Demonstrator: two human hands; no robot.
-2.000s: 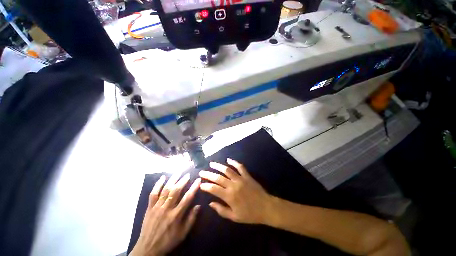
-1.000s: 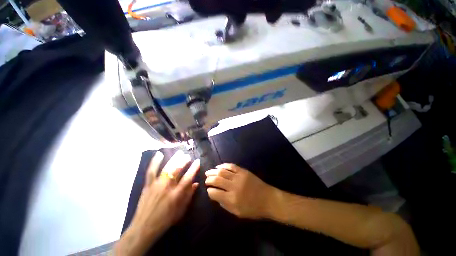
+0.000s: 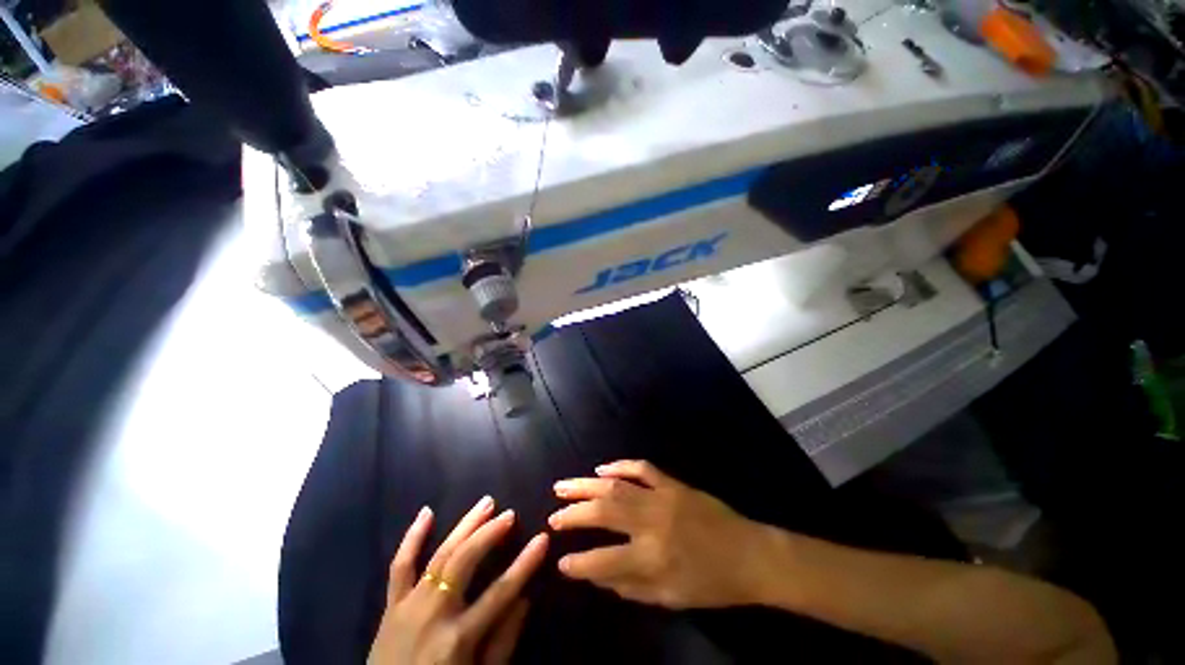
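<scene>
A black garment piece (image 3: 624, 390) lies on the white machine bed, with fold or seam lines running toward the presser foot area under the head of the white sewing machine (image 3: 429, 182). The needle is too small to tell. My left hand (image 3: 455, 591), with a yellow ring, lies flat on the cloth below the machine head, fingers spread and pointing up toward it. Its wrist is cut off by the lower edge. My right hand (image 3: 650, 533) rests on the cloth just right of it, fingers slightly bent. The hands do not touch each other.
A large heap of black cloth (image 3: 104, 312) lies at the left. A thick dark tube (image 3: 234, 65) slants down to the head's left end. A dark phone holder (image 3: 624, 20) stands above the arm. Orange items (image 3: 1016, 42) are at the right. A lit control panel (image 3: 910, 188) is on the arm.
The cloth has fed further under the head, with more of it showing beyond the foot. Both hands are now lower and farther from the foot. My right fingers have loosened from their curl.
</scene>
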